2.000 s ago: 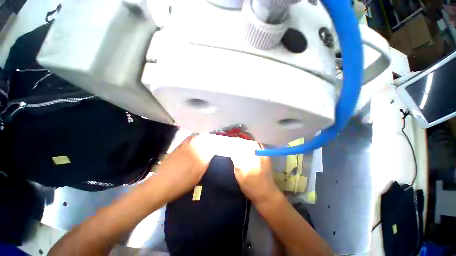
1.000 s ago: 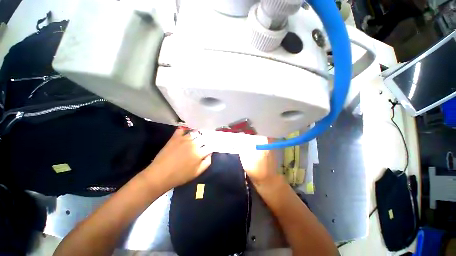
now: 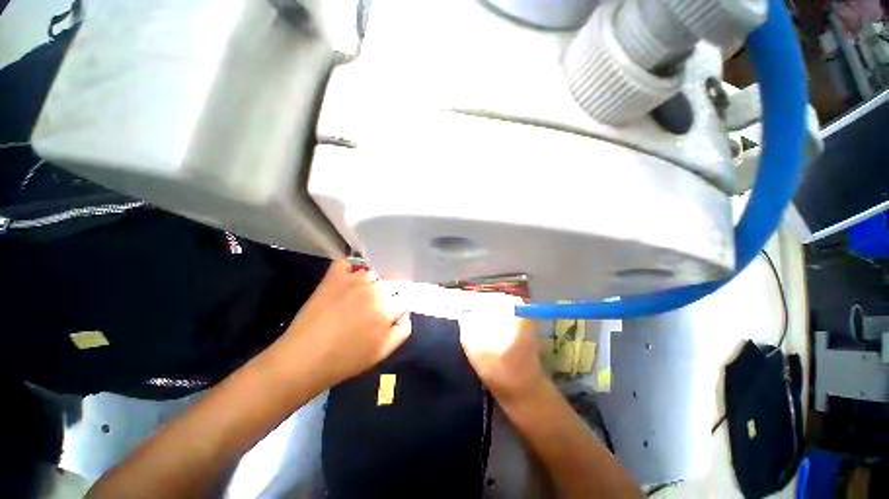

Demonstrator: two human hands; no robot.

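Observation:
A black pouch (image 3: 419, 439) with a small yellow label hangs down below the sewing machine head (image 3: 526, 185). My left hand (image 3: 356, 317) is at the pouch's top left, its fingers closed near the edge. My right hand (image 3: 502, 351) is at the pouch's top right. Both hands' fingertips are washed out by bright light under the head, so the held edge cannot be made out. A blue air hose (image 3: 780, 146) curves down the head's right side and ends above my right hand.
Black bags (image 3: 146, 292) with silvery zippers lie at the left. A yellow-taped clamp part (image 3: 573, 353) is right of my right hand, on the grey metal plate (image 3: 663, 390). Another black pouch (image 3: 763, 414) lies at the far right, below a white-framed screen (image 3: 846, 175).
The machine head looks larger and nearer, as the view has moved closer. My hands stay at the pouch's top edge with little change.

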